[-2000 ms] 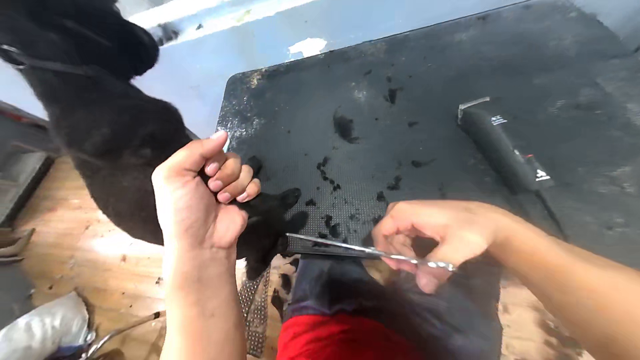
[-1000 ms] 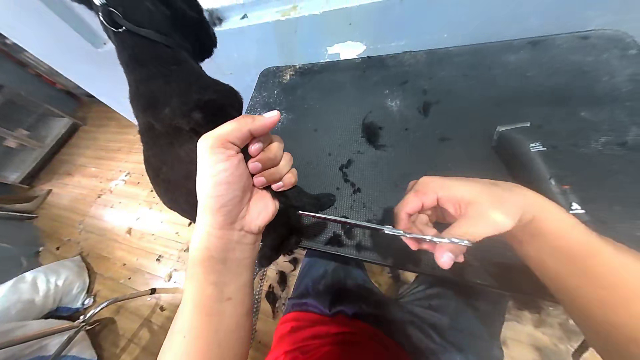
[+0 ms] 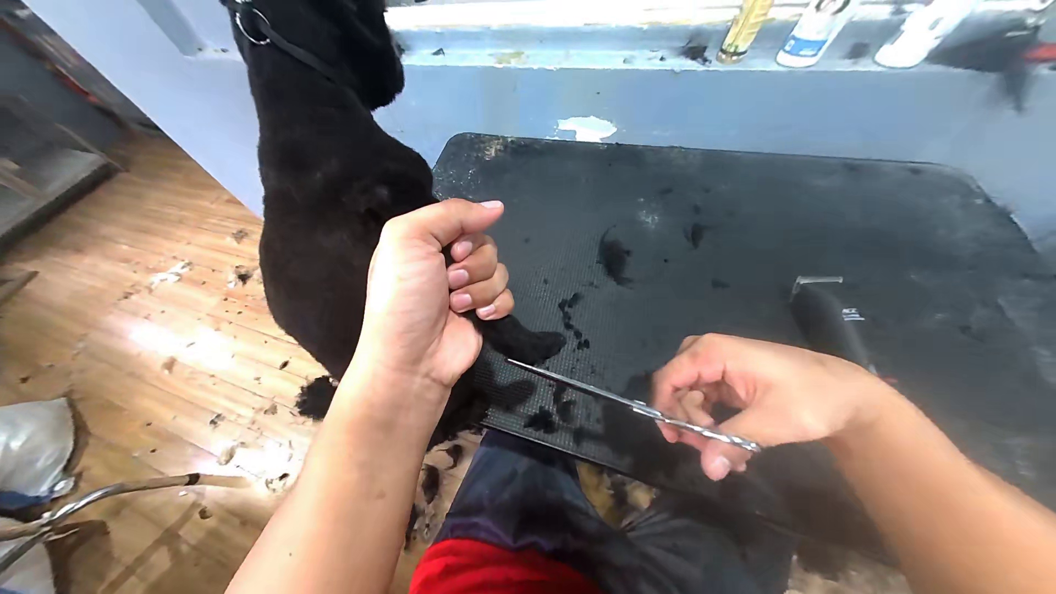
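Note:
A black dog (image 3: 330,181) with a collar and ring sits at the left end of a black grooming table (image 3: 825,198), its paw (image 3: 528,340) on the ribbed mat. My left hand (image 3: 433,297) is curled in front of the dog's leg, palm toward me; whether its fingers grip any fur cannot be told. In my right hand (image 3: 742,400) is a pair of metal scissors (image 3: 610,394), the blades together and pointing left toward the paw. Clumps of dark hair (image 3: 615,256) lie on the mat. A black hair clipper (image 3: 829,326) rests beyond my right hand.
Several bottles (image 3: 813,33) stand on the ledge of the blue wall (image 3: 701,103) behind the table. Hair clippings litter the wooden floor (image 3: 181,313) at the left, near a bent metal rod (image 3: 107,492) and a pale bag (image 3: 33,445). My legs are against the table's near edge.
The view has shifted, bringing the bottles on the ledge into sight. Both hands keep much the same pose, with the scissors still in my right hand. The clipper has stayed on the table.

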